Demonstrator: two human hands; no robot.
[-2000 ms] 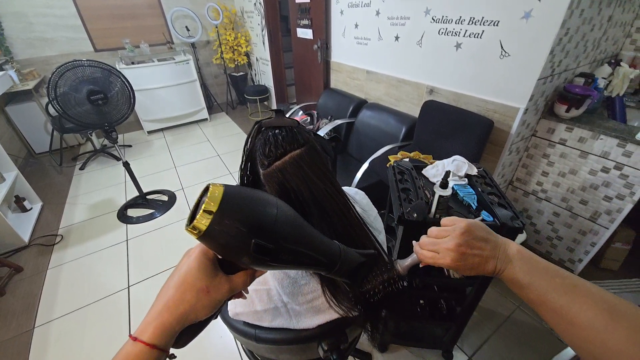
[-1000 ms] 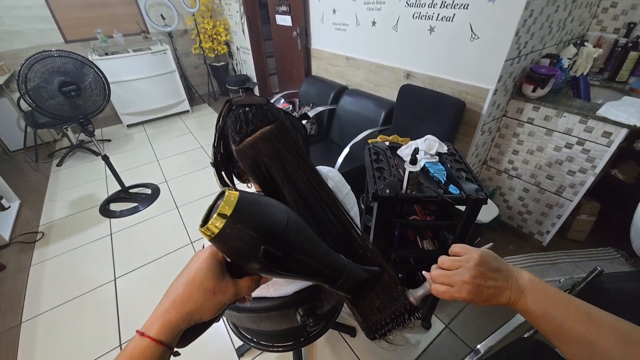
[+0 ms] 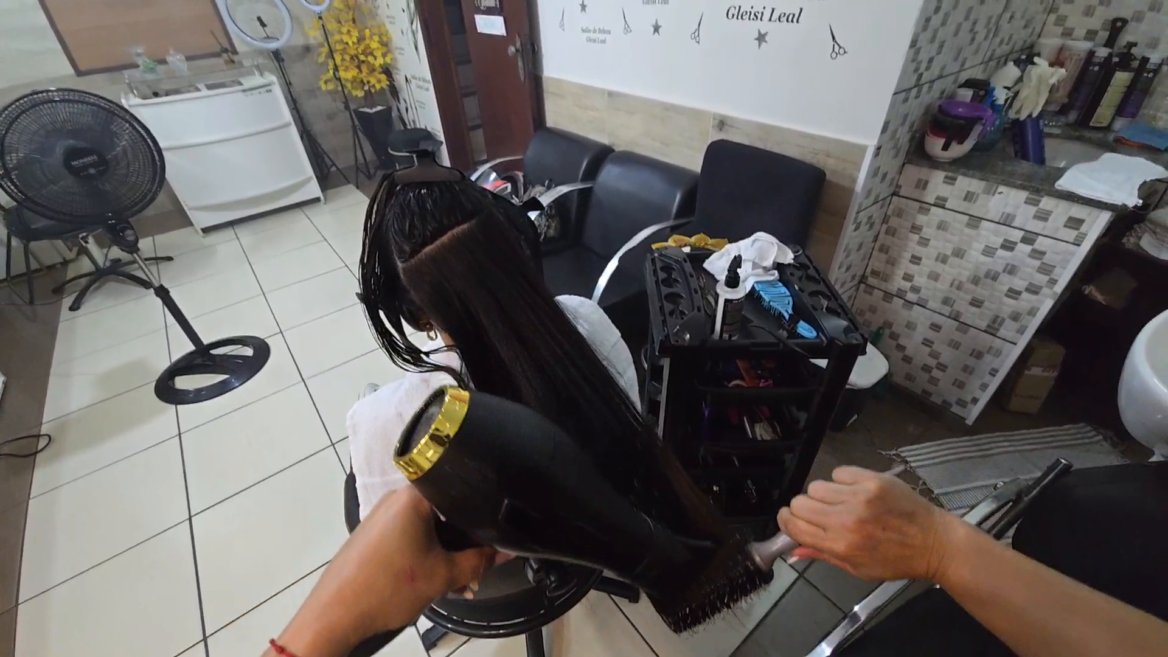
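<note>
My left hand [image 3: 411, 557] grips the handle of a black hair dryer [image 3: 538, 484] with a gold band, its nozzle aimed down and right at hair ends. In my right hand [image 3: 862, 525] is the grey handle of a hairbrush [image 3: 716, 584], whose bristles sit in the ends of the long dark hair [image 3: 547, 338]. The hair belongs to a seated person with a white towel [image 3: 598, 342] over the shoulders, facing away. The top hair [image 3: 411, 210] is clipped up and looks wet; the section below the parting hangs straight. The dryer's nozzle lies against or just over the brushed hair.
A black salon trolley [image 3: 757, 347] with a spray bottle [image 3: 730, 301], blue brush [image 3: 776, 301] and white cloth stands right of the person. Black armchairs [image 3: 639, 205] line the wall. A pedestal fan [image 3: 82, 164] is at left; another chair [image 3: 1086, 547] is at lower right.
The brush and dryer have moved down along the hair to its ends and outward to the right, lifting the length away from the person's back. The view has shifted somewhat.
</note>
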